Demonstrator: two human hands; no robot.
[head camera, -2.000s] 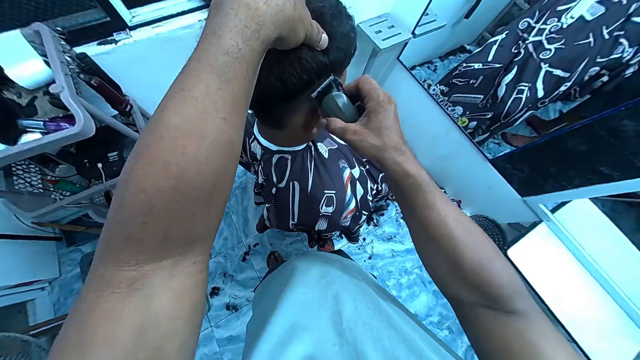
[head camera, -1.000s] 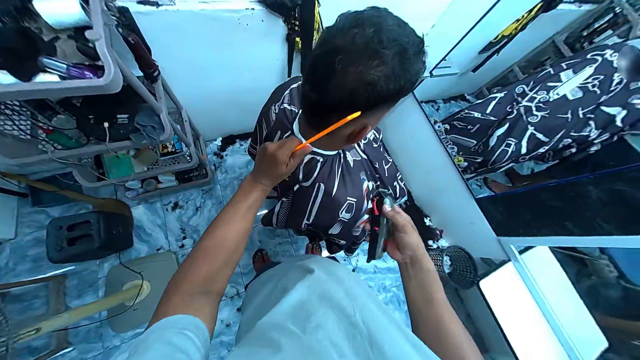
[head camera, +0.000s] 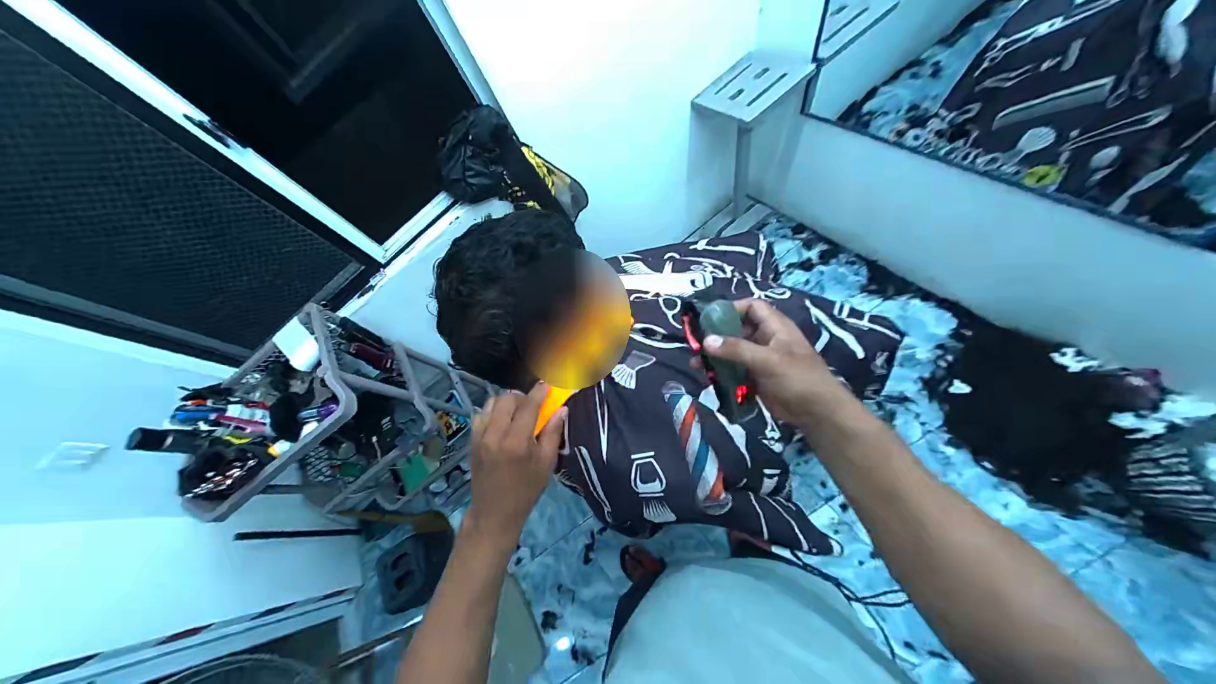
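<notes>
My left hand (head camera: 513, 446) grips an orange comb (head camera: 553, 407), held against the side of the head of a seated person (head camera: 494, 294) with dark hair. The comb's far part is lost in a blur over the face. In my right hand (head camera: 784, 366) is a dark green hair clipper (head camera: 727, 356) with red lights, held over the lap, apart from the hair. A black barber cape (head camera: 617, 475) printed with combs, scissors and brushes covers the person's body.
A grey tiered cart (head camera: 342, 404) full of tools stands at the left. Cut hair (head camera: 1026, 408) lies on the blue marbled floor. A mirror (head camera: 1064, 114) fills the upper right, beside a white ledge (head camera: 755, 87). A black bag (head camera: 480, 157) is behind the person.
My right hand and the clipper, at the hair two seconds ago, are now away from it. The orange comb came into my left hand by one second ago. The view has swung strongly.
</notes>
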